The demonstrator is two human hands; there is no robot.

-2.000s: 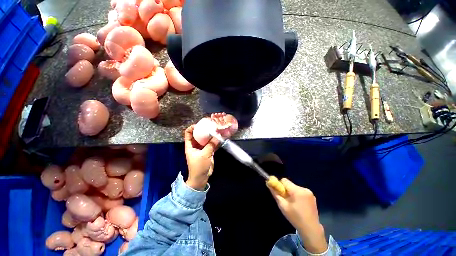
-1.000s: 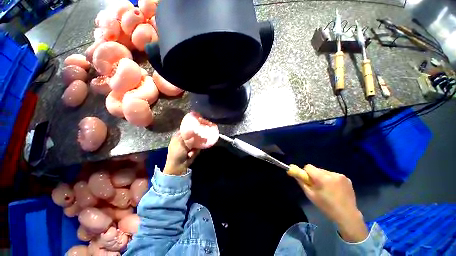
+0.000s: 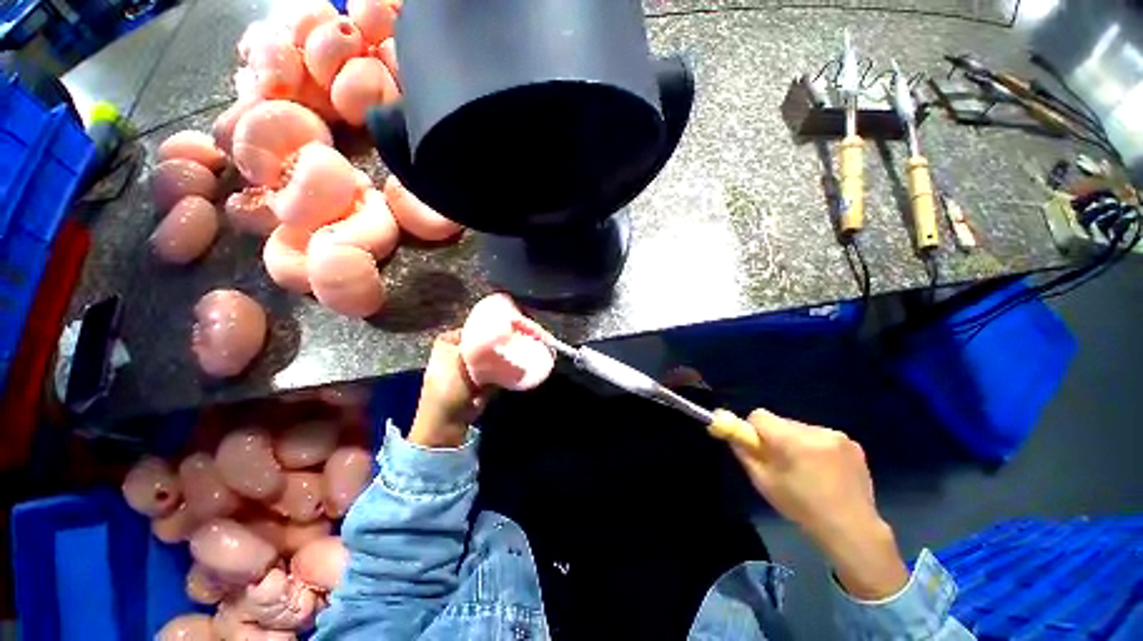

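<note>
My left hand (image 3: 445, 391) holds a pink doll head casting (image 3: 498, 344) just off the table's front edge, below the black unit. The casting's ragged, pale opening faces me and to the right. My right hand (image 3: 802, 470) is closed on the yellow-tan handle of a hot iron (image 3: 627, 377). Its silvery shaft points up and left, and its tip meets the upper right rim of the casting's opening. The exact tip contact is too small to tell.
A black round unit (image 3: 533, 138) stands on the table (image 3: 740, 238). Pink castings (image 3: 320, 188) pile at upper left; more fill a bin (image 3: 251, 463) at lower left. Two spare irons (image 3: 851, 182) lie at right on a grey block, cords trailing. Blue crates (image 3: 1003, 376) stand below.
The casting has turned in my left hand from two seconds ago, so its opening now shows. The iron's tip has shifted to the upper rim. The view has swung right.
</note>
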